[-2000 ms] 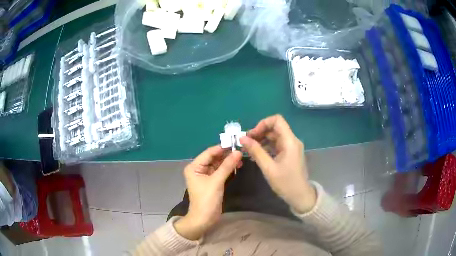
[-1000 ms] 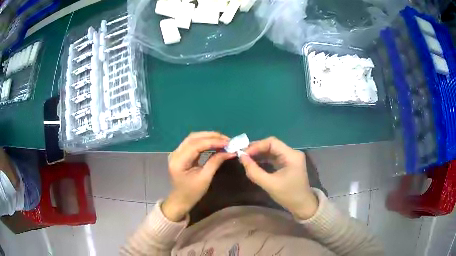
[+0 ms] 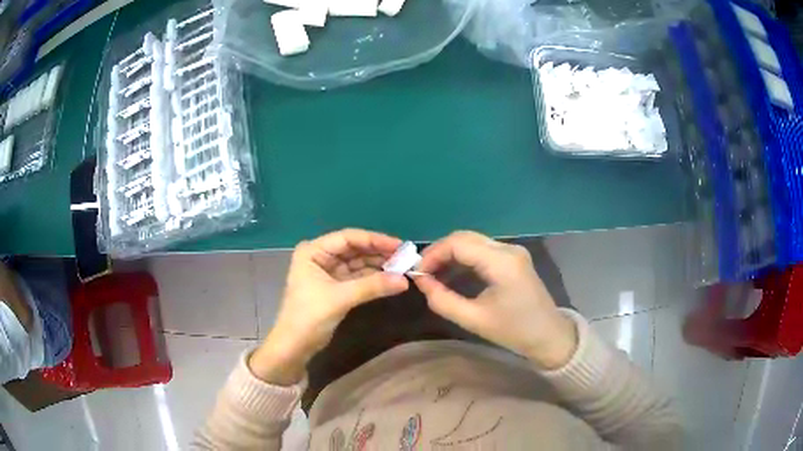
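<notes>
A small white plastic part (image 3: 402,258) is held between the fingertips of both hands, just below the bench's front edge. A thin white tip sticks out at its right side. My left hand (image 3: 335,277) grips the part from the left with thumb and index finger. My right hand (image 3: 493,286) pinches its right side at the thin tip. The fingers hide part of it, and I cannot tell how its pieces sit together.
Clear blister tray of stems (image 3: 172,132) at left, beside a black slab (image 3: 85,220). Large clear bag with cream blocks (image 3: 290,33) at back. Clear parts box (image 3: 603,110) and blue trays (image 3: 779,176) at right. Red stools (image 3: 158,352) stand on both sides; a person's arm shows far left.
The white part was upright over the bench edge with a rod below it; it is now lower and tilted between both hands. The bench appears shifted upward in the view.
</notes>
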